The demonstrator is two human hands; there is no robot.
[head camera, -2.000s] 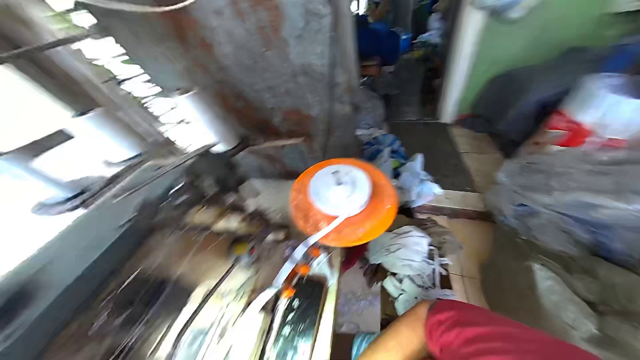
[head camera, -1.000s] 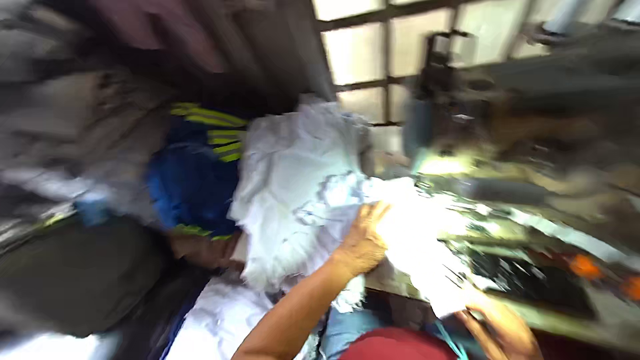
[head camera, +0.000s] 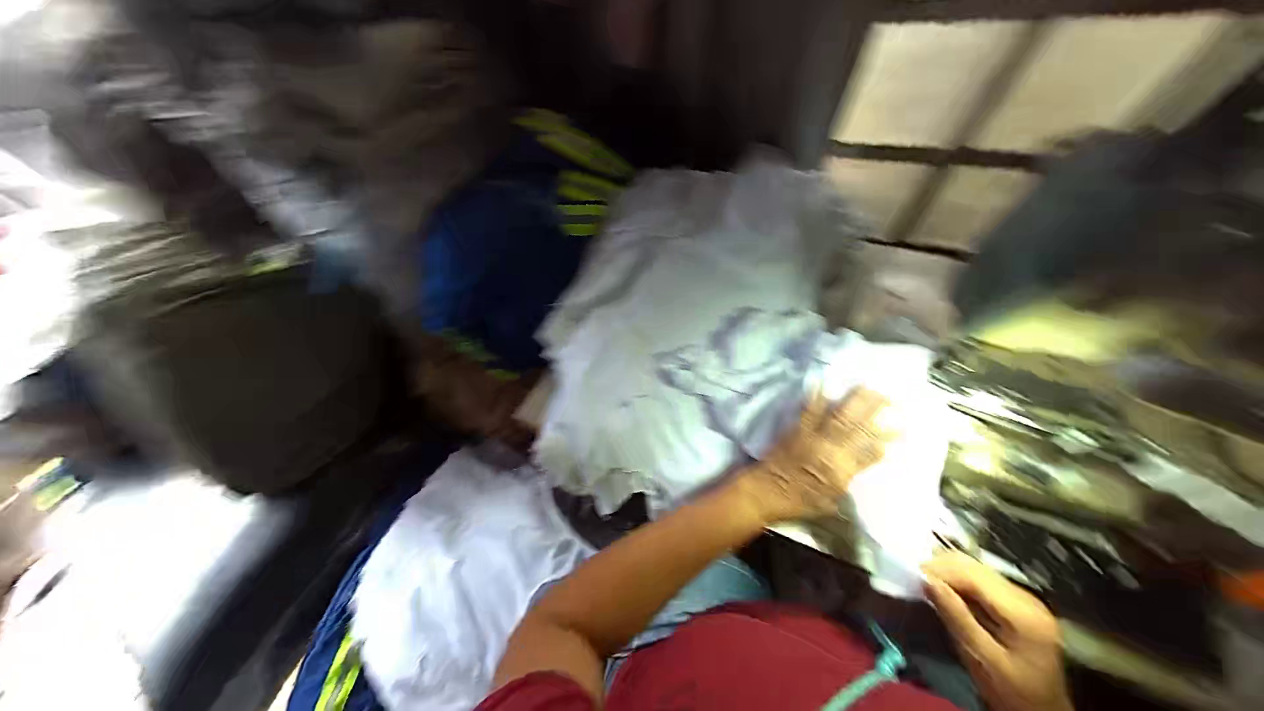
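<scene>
A brightly lit white cloth lies at the front of a work surface, by the blurred machine. My left hand rests on its left part, palm down with the fingers spread a little. At its lower right corner, my right hand pinches the edge between thumb and fingers. A large heap of white cloth pieces, some with grey lines, adjoins it on the left. More white cloth lies beside my lap. Motion blur hides fine detail.
Beyond the heap, a blue cloth with yellow stripes hangs or lies. A dark bulky bundle stands at the left. A barred window is at the upper right. A dark, blurred machine part rises at the right.
The view has swung far left from the orange cone of two seconds ago. Since one second ago, both hands have stayed at the white cloth, the left on it and the right at its lower corner.
</scene>
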